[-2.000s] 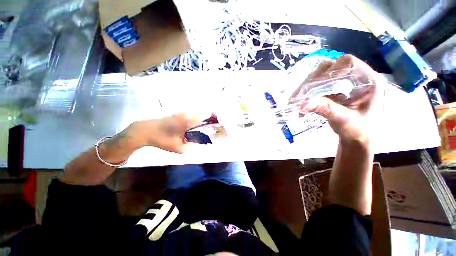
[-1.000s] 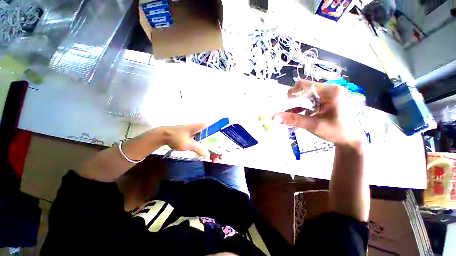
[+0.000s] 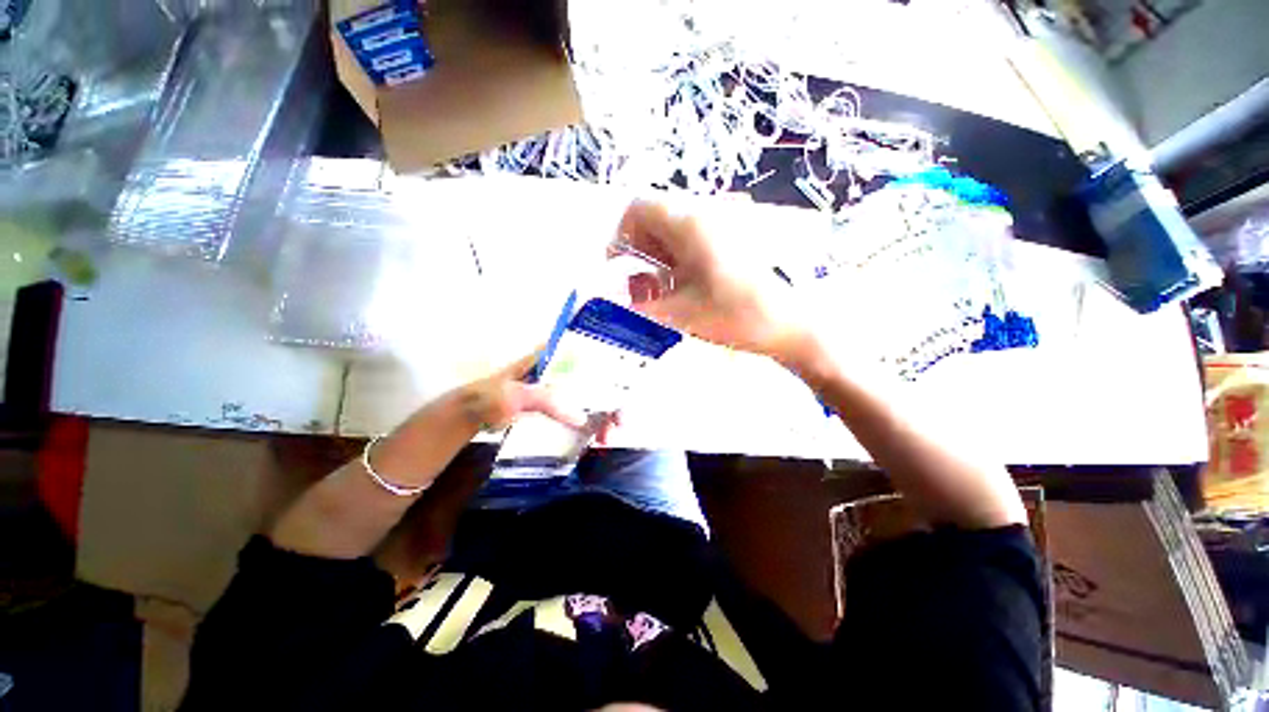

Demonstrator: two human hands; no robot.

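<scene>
My left hand (image 3: 536, 403) holds a slim white retail box (image 3: 578, 390) with blue ends at the table's front edge, over my lap. The box's upper end is open, its blue flap (image 3: 626, 328) spread. My right hand (image 3: 682, 278) is just above that open end, fingertips pinched around something small, clear or whitish, washed out by glare; I cannot tell whether it is a cable or a clear insert.
White cables (image 3: 724, 111) lie tangled at the back. An open brown carton (image 3: 473, 84) with blue-ended boxes stands back left. Clear inserts (image 3: 334, 251) lie left. White-and-blue cartons (image 3: 932, 264) lie right, a blue box (image 3: 1148, 244) far right. Cardboard cartons (image 3: 1141, 570) stand below right.
My right hand has moved left from over the cartons to the box's open end. My left hand has turned the box more upright, open end away from me.
</scene>
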